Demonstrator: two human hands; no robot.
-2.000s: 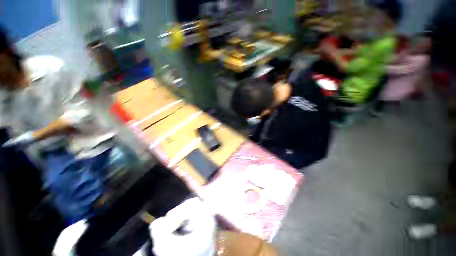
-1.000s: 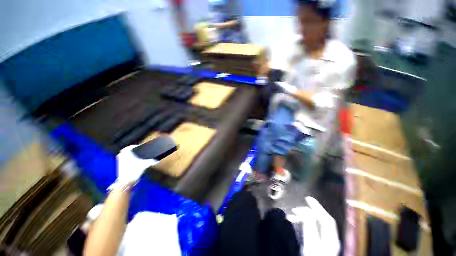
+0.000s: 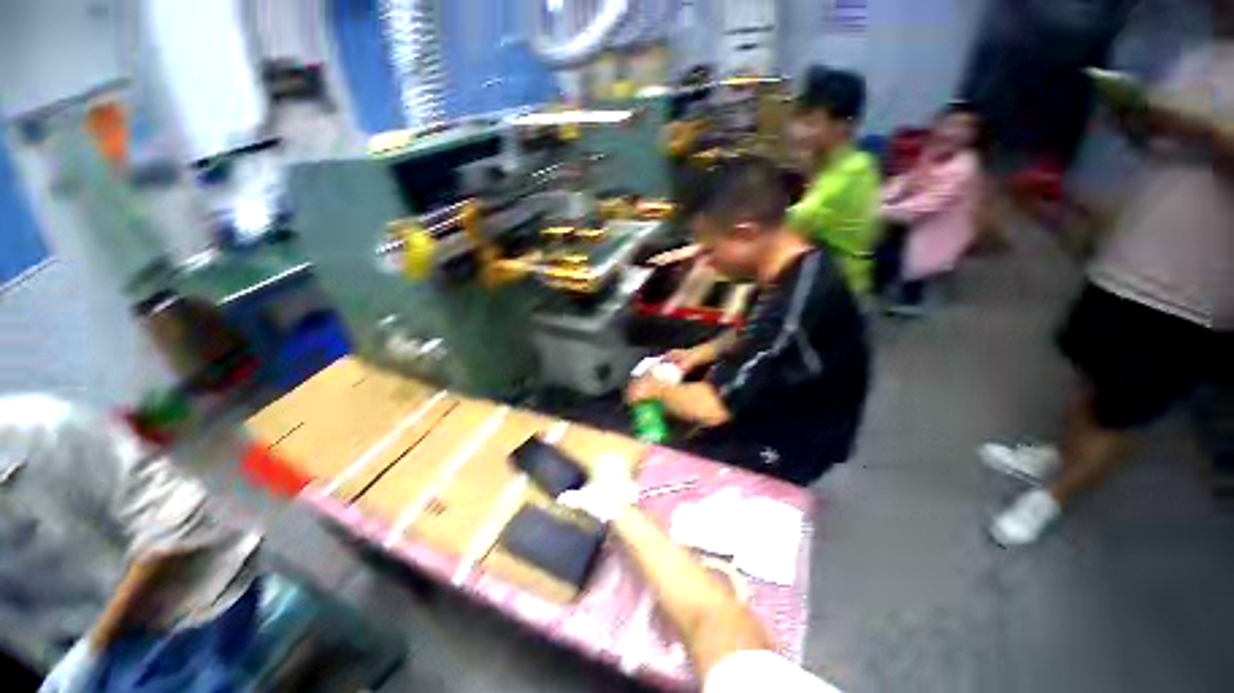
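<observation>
My right hand (image 3: 605, 490), in a white glove, reaches from the bottom right over the bench. Its fingertips are at the near right end of a black housing (image 3: 545, 464); blur hides whether they grip it. A second, wider-looking black housing (image 3: 552, 544) lies closer to me on the tan cardboard (image 3: 430, 477) with white strips. The cardboard lies on the pink-covered bench (image 3: 659, 626). My left hand is out of the picture.
White sheets (image 3: 742, 532) lie on the bench's right end. A seated person in black (image 3: 798, 359) is just beyond it, by green machines. Another person's sleeve and legs show at lower left. A person stands at far right in the aisle.
The view has swung right, from the conveyor to the bench. My left hand and its black housing have left the picture. My right hand has moved out onto the bench.
</observation>
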